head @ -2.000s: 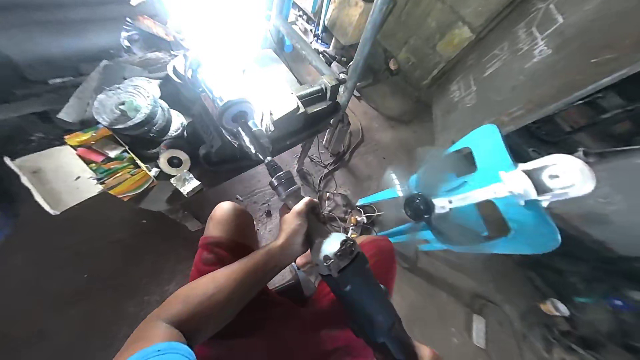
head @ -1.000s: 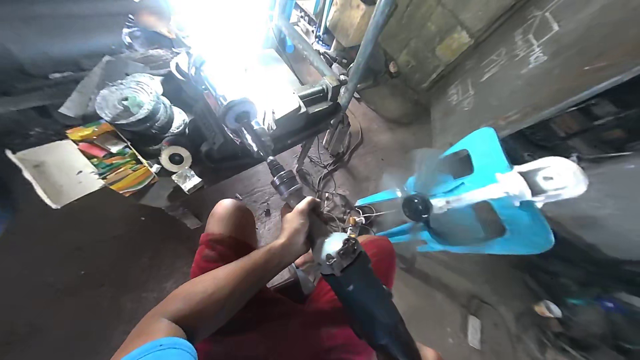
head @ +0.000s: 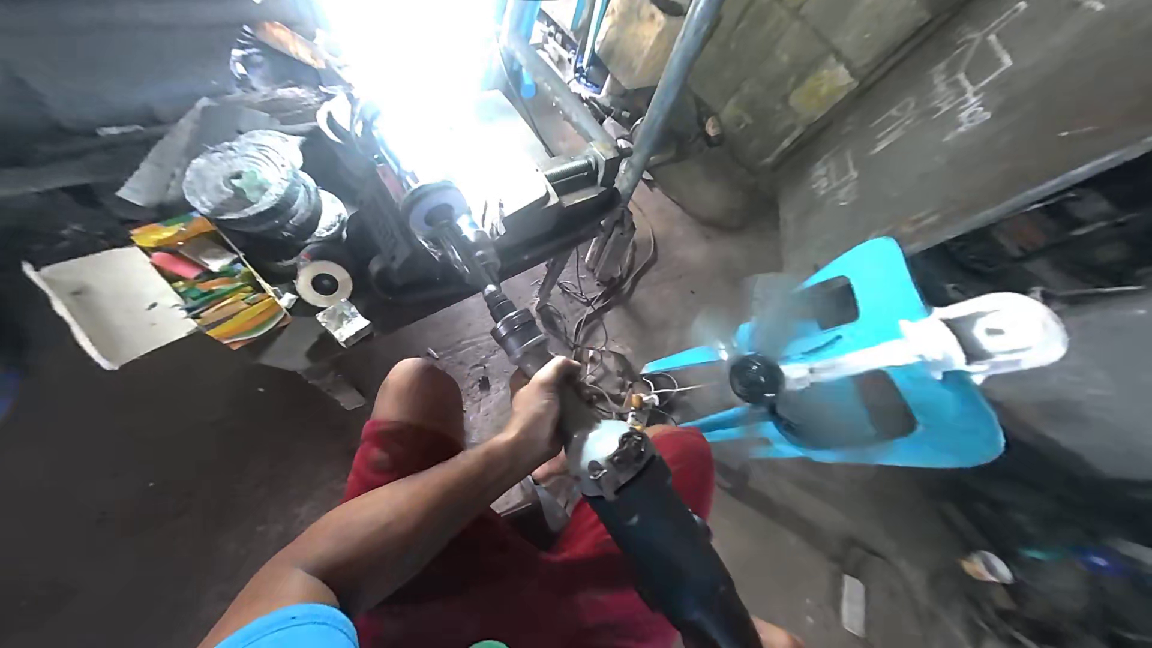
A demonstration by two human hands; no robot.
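A long power tool with a dark body and metal gear head (head: 614, 454) lies slantwise over my lap, its chuck (head: 520, 333) pointing up and away. My left hand (head: 543, 409) is closed around its neck just behind the chuck. From the chuck a thin shaft runs to a metal workpiece by a round, pale disc (head: 436, 209) at the bench edge. Only a bit of skin at the bottom, beside the tool's rear end, shows of my right arm; the hand itself is hidden.
A blue plastic chair (head: 954, 423) with a white fan (head: 999, 333), blades blurred, stands at right. Left are an open box of colourful packets (head: 117, 301), wire spools (head: 243, 184) and a tape roll (head: 324, 283). Cables (head: 594, 315) lie below the brightly lit bench; a metal pole (head: 670, 90) rises beside it.
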